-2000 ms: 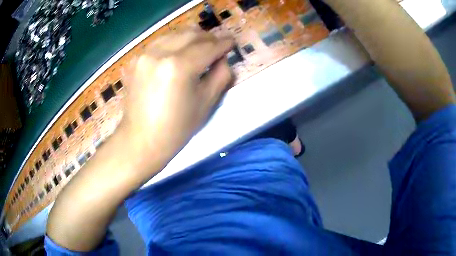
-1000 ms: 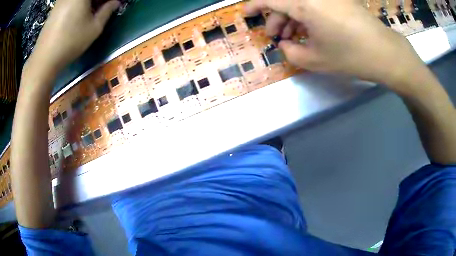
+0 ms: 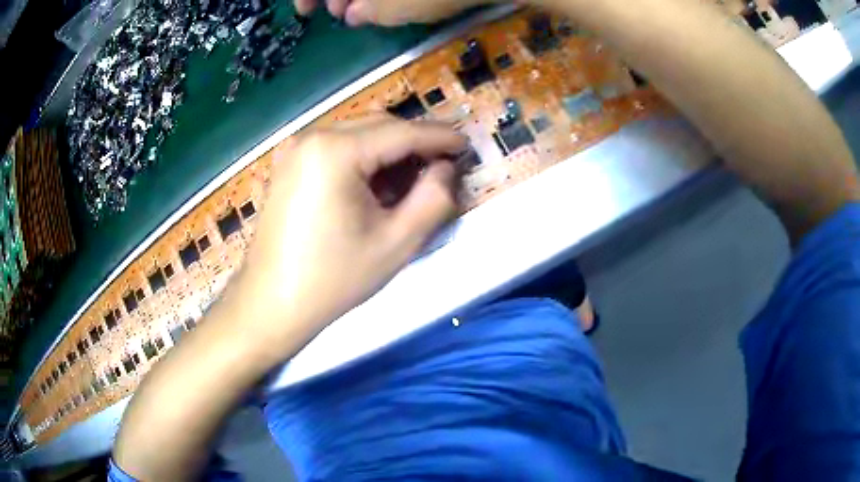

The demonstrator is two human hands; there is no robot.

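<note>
The orange-brown circuit board panels (image 3: pixel 203 226) lie in a long strip with rows of dark slots. My left hand (image 3: pixel 330 212) is over the strip, thumb and forefinger almost together at the board by a dark slot; whether they hold a part is unclear. Small dark components (image 3: pixel 510 111) with metal glints stand on the board right of those fingertips. My right hand (image 3: pixel 401 8) reaches across the strip above the green mat, partly cut off by the top edge; what its fingertips hold cannot be told.
A heap of loose black and silver components (image 3: pixel 132 94) lies on the green mat (image 3: pixel 212 141), with a smaller cluster (image 3: pixel 269 42) beside it. Stacked board panels (image 3: pixel 42 193) stand at far left. A silver-white rail (image 3: pixel 528 221) runs between boards and my body.
Since a second ago, my left hand has come from the mat down to the boards. My right hand has moved from the boards up and left over the mat. The view has shifted.
</note>
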